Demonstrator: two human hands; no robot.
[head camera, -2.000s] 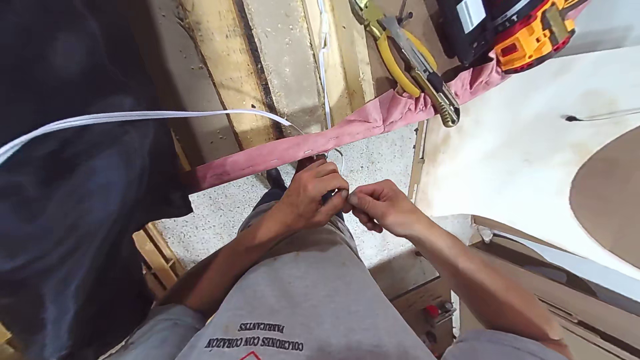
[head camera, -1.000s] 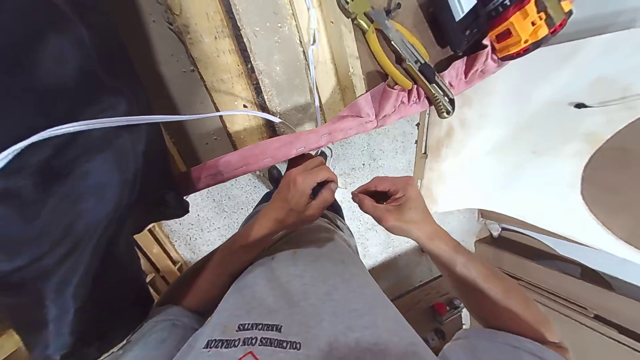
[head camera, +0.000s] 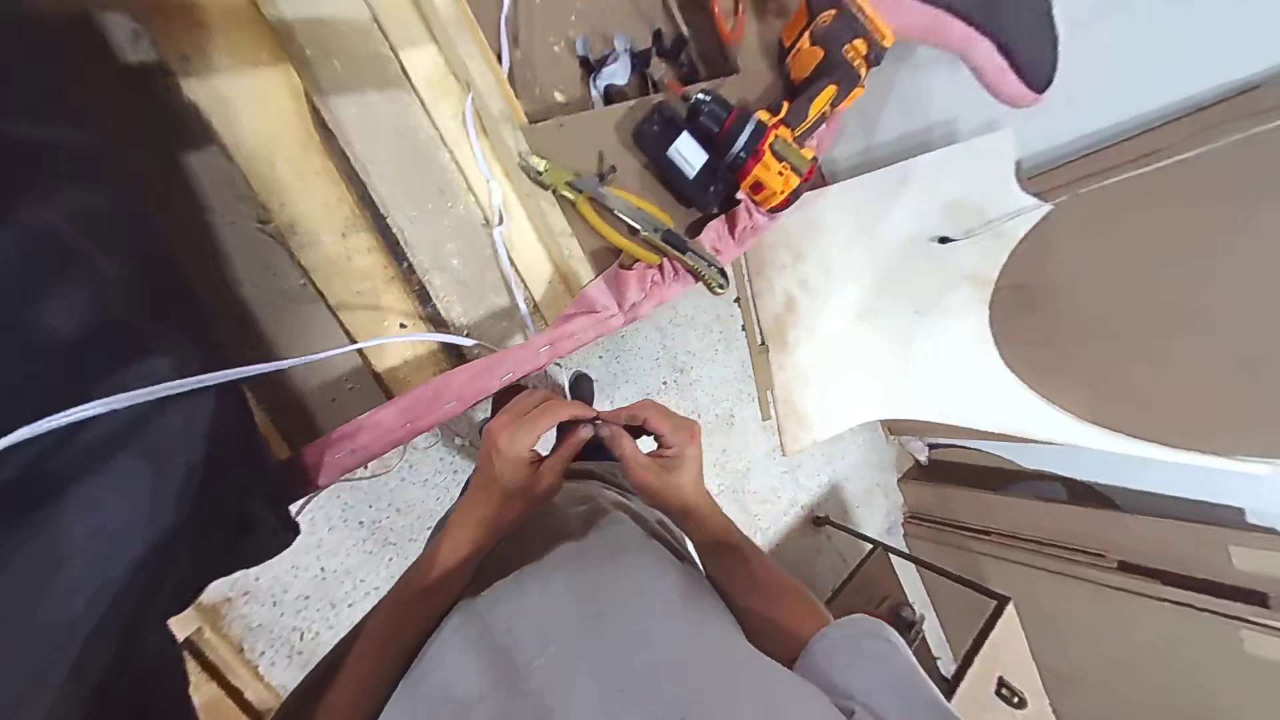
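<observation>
Just below a strip of pink fabric (head camera: 430, 405) fixed with staples, my left hand (head camera: 525, 445) and my right hand (head camera: 655, 455) meet at the fingertips. Both pinch something small and thin; it is mostly hidden, so I cannot tell its kind. A white cord (head camera: 230, 372) runs from the dark fabric (head camera: 120, 480) to the pink strip, and another white cord (head camera: 492, 190) lies along the wooden boards. Pliers with yellow handles (head camera: 610, 215) and a utility knife (head camera: 700, 262) rest at the strip's edge.
Beyond the pliers lies an orange and black cordless drill (head camera: 775, 160) beside a black case or battery (head camera: 675, 155). A white cut-out panel (head camera: 860, 330) stands at right. A metal-framed stand (head camera: 920, 560) is low on the right, over the speckled floor (head camera: 370, 560).
My hands, a little apart one second ago, now touch at the fingertips. The view has shifted, showing more of the drill.
</observation>
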